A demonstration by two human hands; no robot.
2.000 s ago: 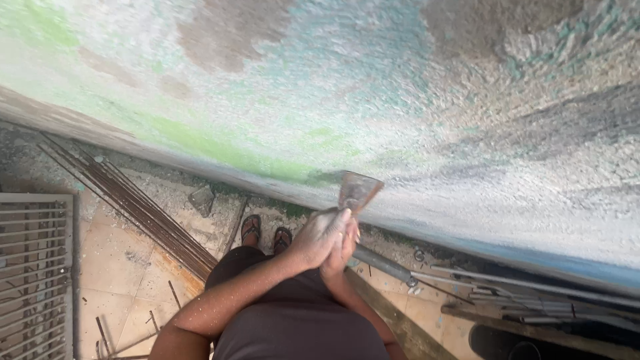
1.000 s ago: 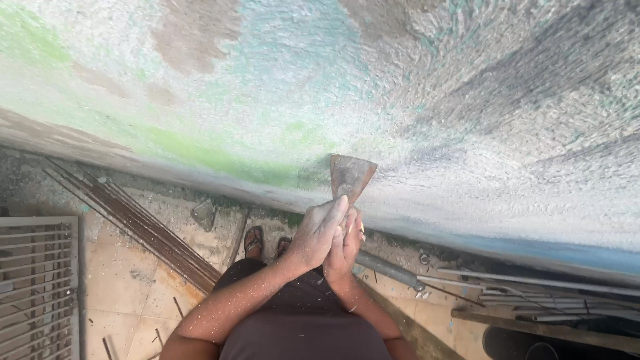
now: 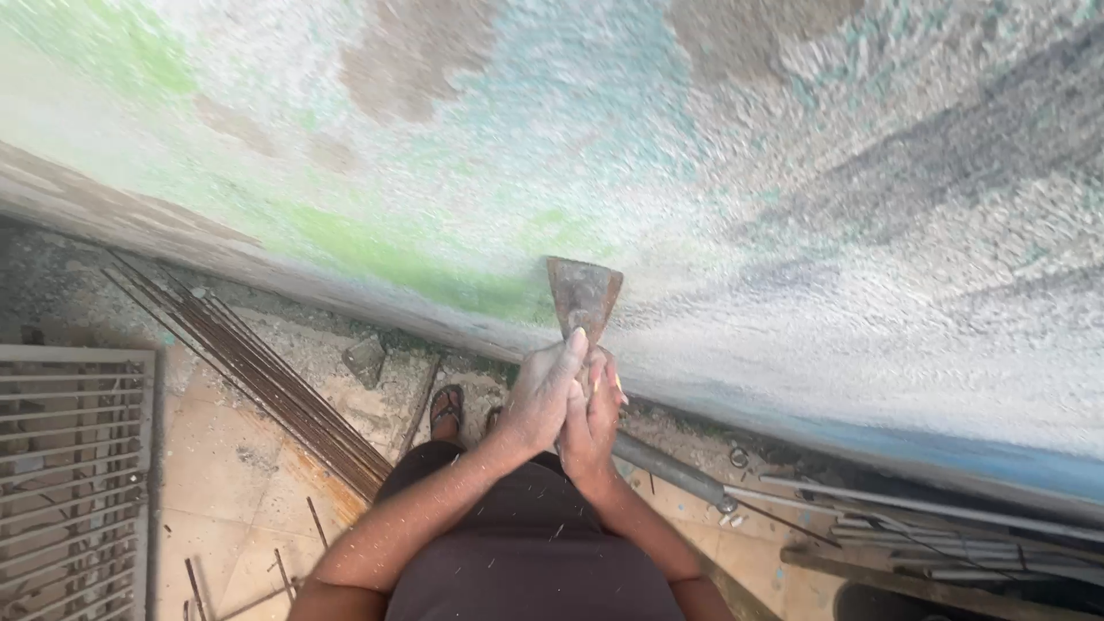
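A flat, rust-edged metal scraper point(image 3: 586, 289) stands with its wide blade against the rough painted wall point(image 3: 517, 164), at the right end of a green patch. Both hands are clasped round its handle, which they mostly hide. My left hand point(image 3: 593, 414) grips on the right side, fingers wrapped over. My right hand point(image 3: 545, 397), dusty and pale, closes on it from the left, its thumb along the base of the blade. The wall shows white, green, blue and bare grey-brown areas.
A bundle of rusty steel rods point(image 3: 259, 371) lies on the dusty tiled floor at left, beside a metal grille point(image 3: 78, 483). A grey pipe point(image 3: 673, 470) lies right of my legs. Thin pipes and a wooden plank point(image 3: 931, 591) lie at the lower right. My sandalled foot point(image 3: 447, 410) is near the wall's base.
Between two seconds and one second ago the scraper's blade tilted from leaning right to nearly upright and shifted slightly left on the wall. Both hands have stayed clasped on it.
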